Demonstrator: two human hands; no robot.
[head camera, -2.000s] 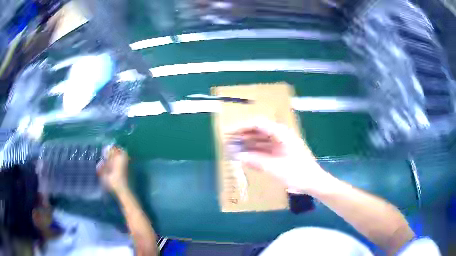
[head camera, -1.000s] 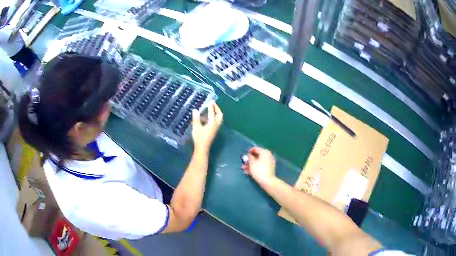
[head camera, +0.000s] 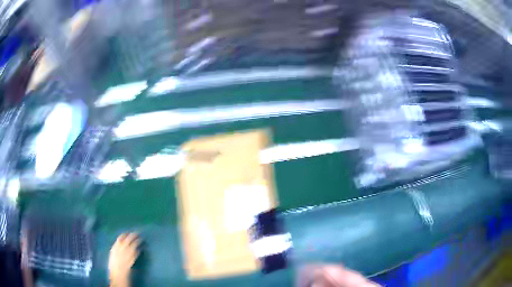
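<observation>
The view is strongly blurred. A tan cardboard sheet (head camera: 208, 218) with a bright white label patch lies on the green bench. A black slab (head camera: 270, 227), likely a smartphone, overlaps its lower right edge, with a white glare band across it. A small dark smear shows near the sheet's top. What looks like my right hand (head camera: 331, 276) is cut off by the bottom edge, right of the black slab; its fingers and anything in it cannot be made out. My left hand is not in view.
At left, another person's hand (head camera: 124, 255) is beside a blurred tray (head camera: 59, 246). A tall stack of clear trays with dark rows (head camera: 432, 95) stands at right. Dark layered packs (head camera: 252, 33) line the back. A thin pale object (head camera: 421, 206) lies near the front edge.
The view has swung right from the seated neighbour, bringing the right tray stack in. My right hand, earlier extended over the bench with a small item, is now low at the bottom edge.
</observation>
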